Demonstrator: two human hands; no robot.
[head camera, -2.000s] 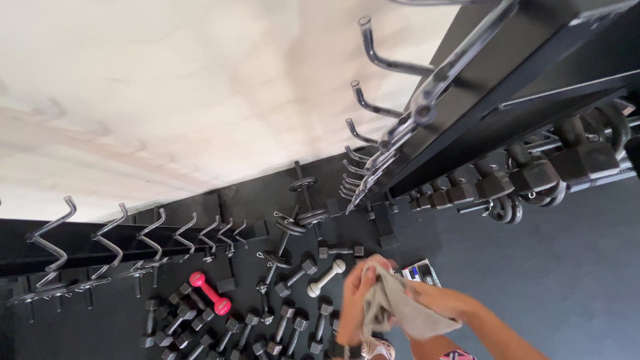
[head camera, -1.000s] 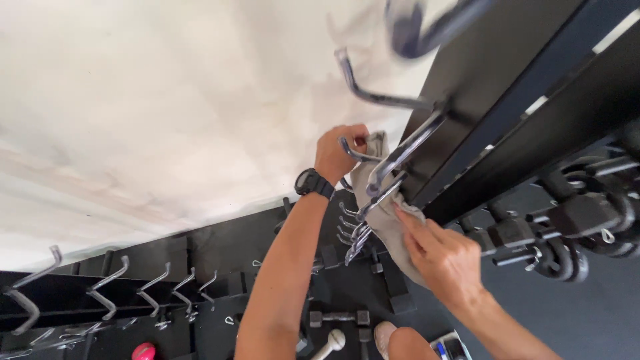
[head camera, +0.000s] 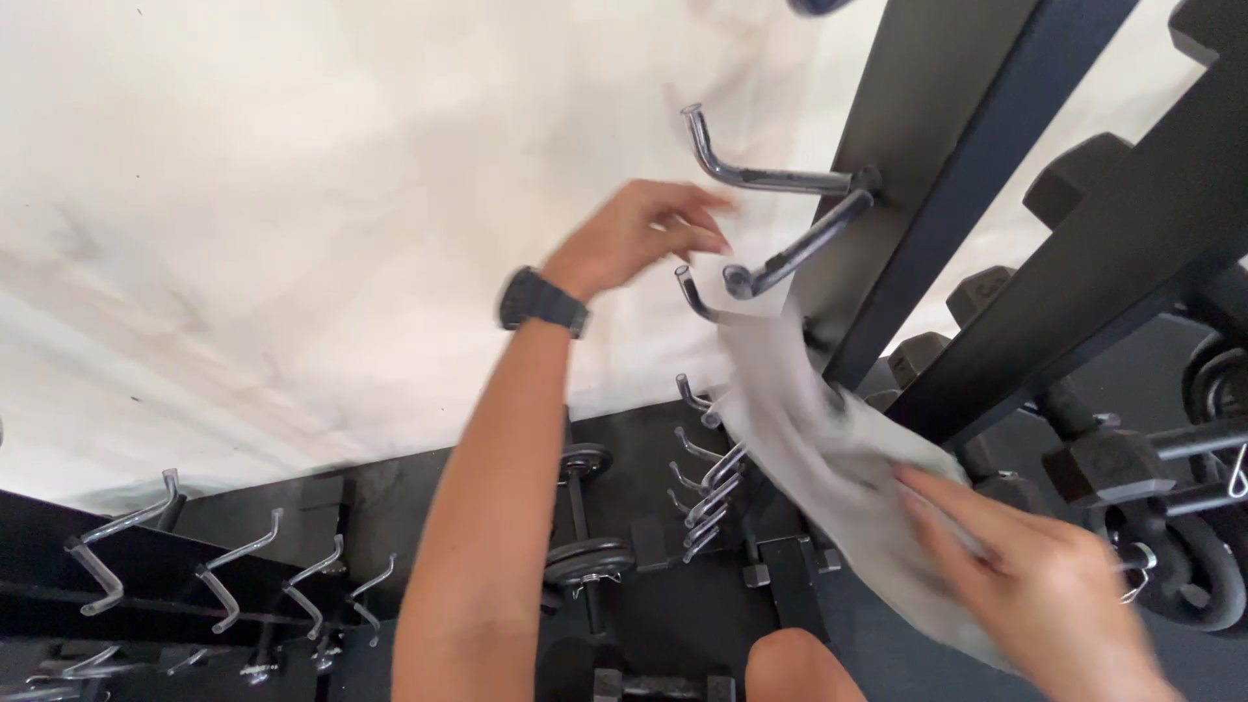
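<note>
My left hand (head camera: 634, 234), with a black watch (head camera: 542, 302) on the wrist, is raised beside the chrome hooks, its fingers apart and nothing seen in them. Just right of its fingertips is a bent chrome hook (head camera: 804, 244) on a black metal rack upright (head camera: 902, 127). A grey cloth (head camera: 829, 468) hangs from near a lower hook down to the right. My right hand (head camera: 1024, 575), blurred, grips the cloth's lower part between thumb and fingers. Whether the cloth's top end is looped on the hook is unclear.
A pale wall (head camera: 292, 195) fills the left. More chrome hooks (head camera: 224, 575) line a black rail at lower left. Hex dumbbells (head camera: 1111, 468) and weight plates sit on the rack at right. A loaded bar (head camera: 585, 561) and a dumbbell (head camera: 663, 687) are on the floor, near my knee (head camera: 799, 668).
My left hand has let go of the cloth, which it held against the hooks a second ago. Two seconds ago both hands held it bunched lower down. The view has moved closer to the rack.
</note>
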